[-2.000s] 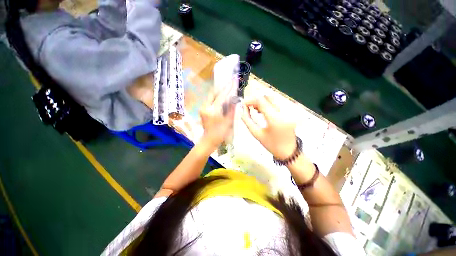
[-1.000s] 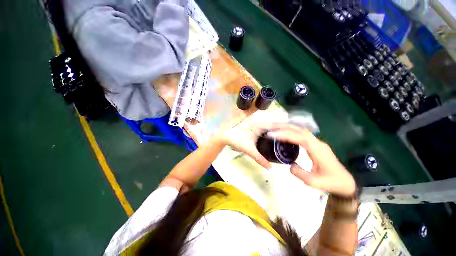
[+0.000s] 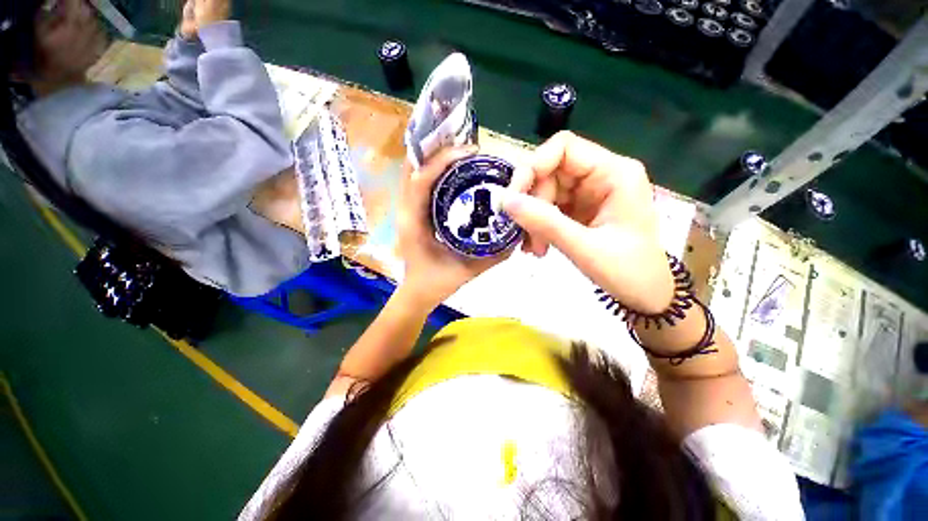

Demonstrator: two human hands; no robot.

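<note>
My left hand (image 3: 419,244) holds a black cylinder part (image 3: 448,193) with its round end facing up towards me. The same hand holds a curled white sticker sheet (image 3: 442,110), which stands up behind the cylinder. A sticker (image 3: 476,212) with a dark three-armed print on white shows on the round end. My right hand (image 3: 600,219) has its thumb and forefinger together at the right side of that end, over the sticker's edge. Whether the fingertips still pinch the sticker cannot be told.
Printed strips (image 3: 328,188) lie on the orange-brown board (image 3: 379,122) at left, beside a person in a grey top (image 3: 163,153). Black cylinders (image 3: 556,107) stand on the green belt (image 3: 651,132). A white perforated post (image 3: 814,153) and printed sheets (image 3: 778,305) are at right.
One second ago both hands were around a tilted cylinder further right. Now the left hand holds a cylinder end-up with the curled sheet, and the right fingers are at its end face.
</note>
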